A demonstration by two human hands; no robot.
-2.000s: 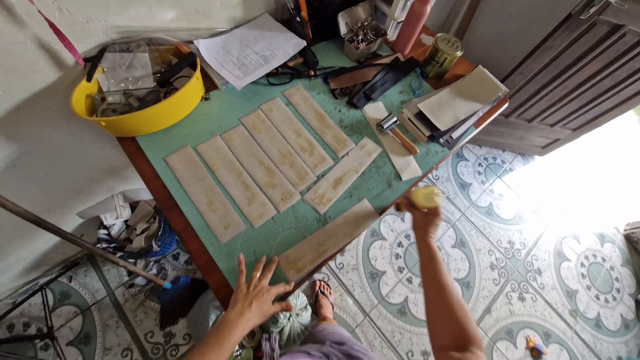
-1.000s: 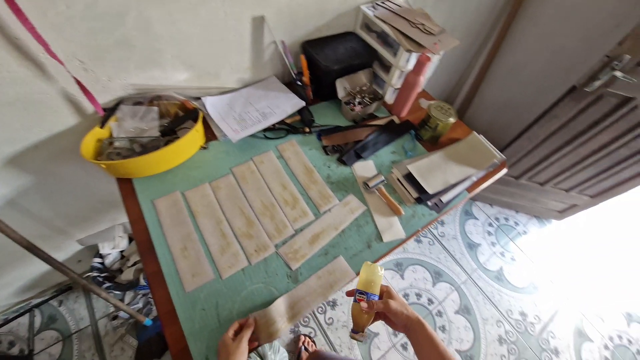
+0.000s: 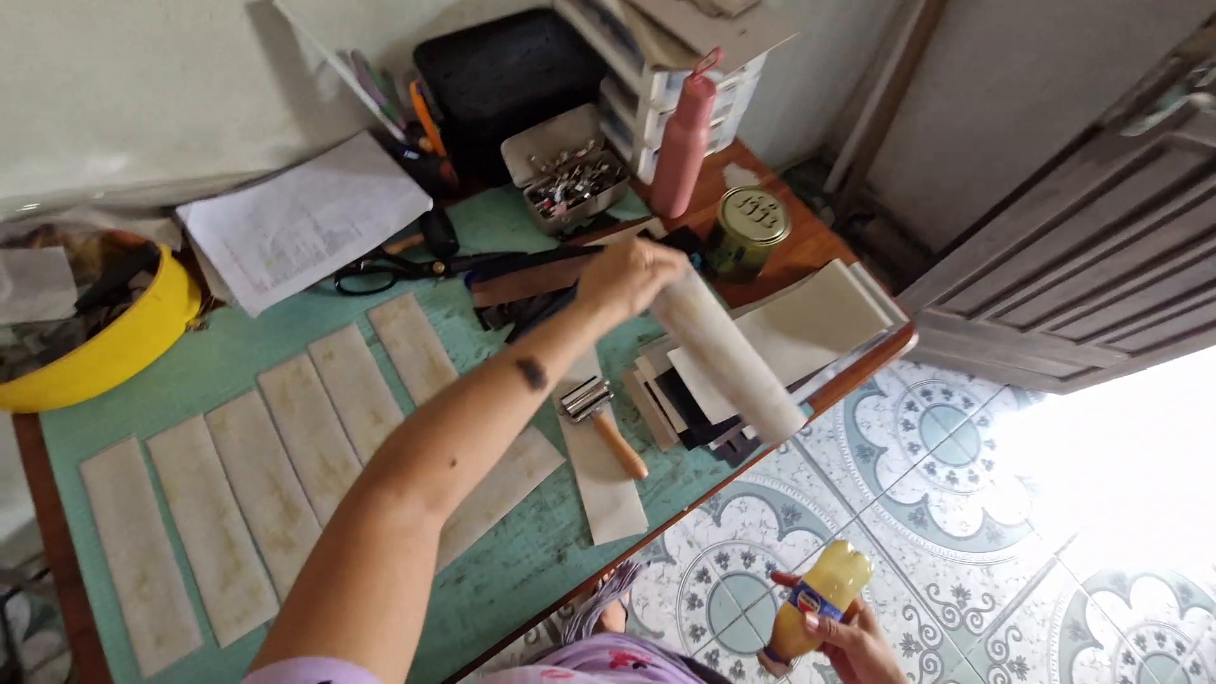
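My left hand reaches across the table and pinches one end of a pale, stained strip, which hangs curved above the stacked sheets at the right. In my right hand, beyond the table's front edge, is a plastic bottle of yellowish contents, cap end down. Several similar strips lie side by side on the green table top; another strip lies at an angle, partly behind my left forearm. A metal roller with a wooden handle rests on a narrow pale strip.
Stacked sheets lie at the table's right end, near a tin and a pink bottle. Behind are an open box of small metal parts, black-handled scissors and papers. A yellow basin stands left.
My left hand has lifted the strip from the table's front edge and carried it right, over the stacked sheets. My right hand still holds the bottle. The view has shifted right.
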